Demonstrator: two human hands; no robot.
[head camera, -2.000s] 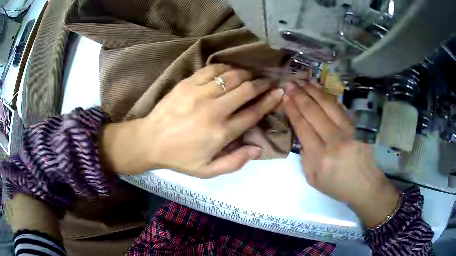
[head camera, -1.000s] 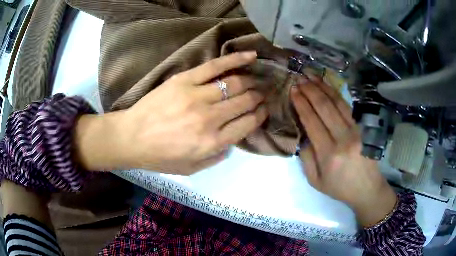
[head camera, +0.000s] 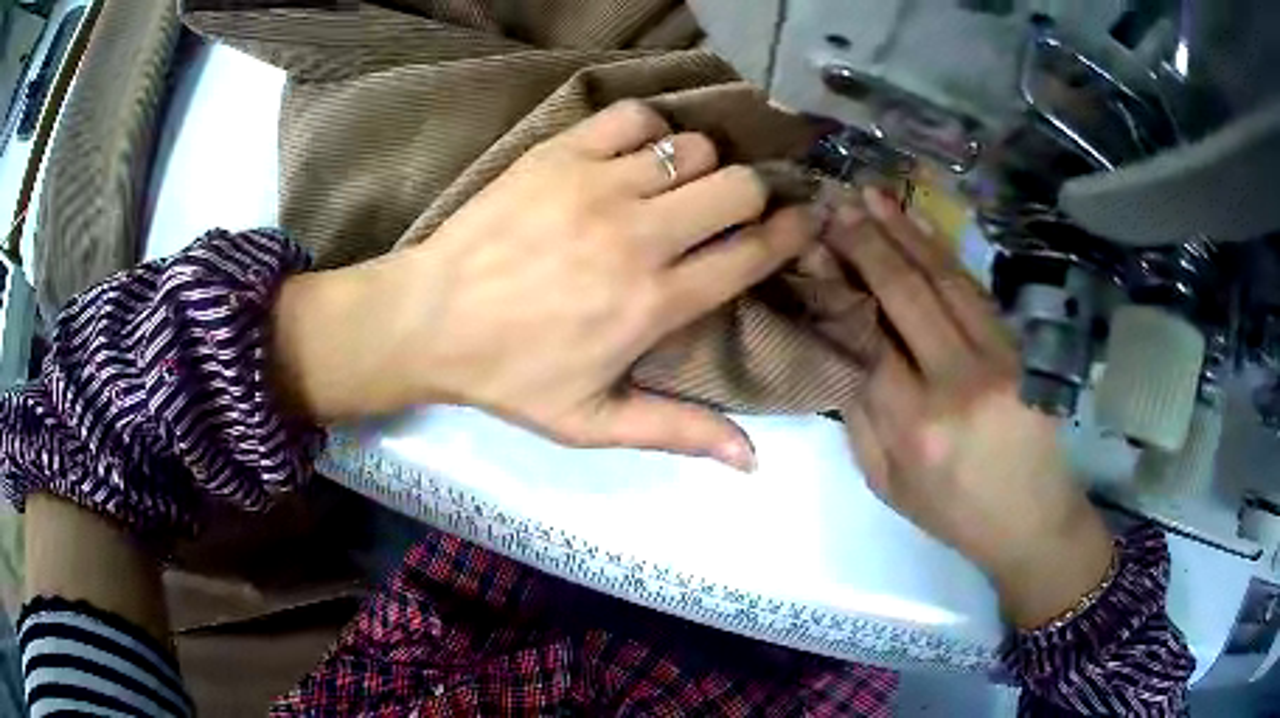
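Observation:
Brown corduroy cloth (head camera: 379, 140) lies bunched over the white table, with one edge at the presser foot (head camera: 847, 152). My left hand (head camera: 576, 274) lies palm down on the cloth, wearing a ring, thumb spread out over the table, fingertips close to the foot. My right hand (head camera: 955, 407) is on the cloth's right side, its fingertips beside the foot, nearly meeting my left fingertips. The cloth between and under my fingers is partly hidden. The pale machine head (head camera: 912, 70) stands above it.
A ruler (head camera: 604, 568) is printed along the front edge of the white table (head camera: 562, 484). Thread tension parts with a white knob (head camera: 1151, 376) stand at the right. A yellow-orange piece (head camera: 938, 213) sits right of the foot. More brown cloth hangs at the left (head camera: 98, 183).
My left hand has moved right and up, its fingers now down on the cloth near the foot. My right hand has shifted slightly, with cloth folded against its fingers.

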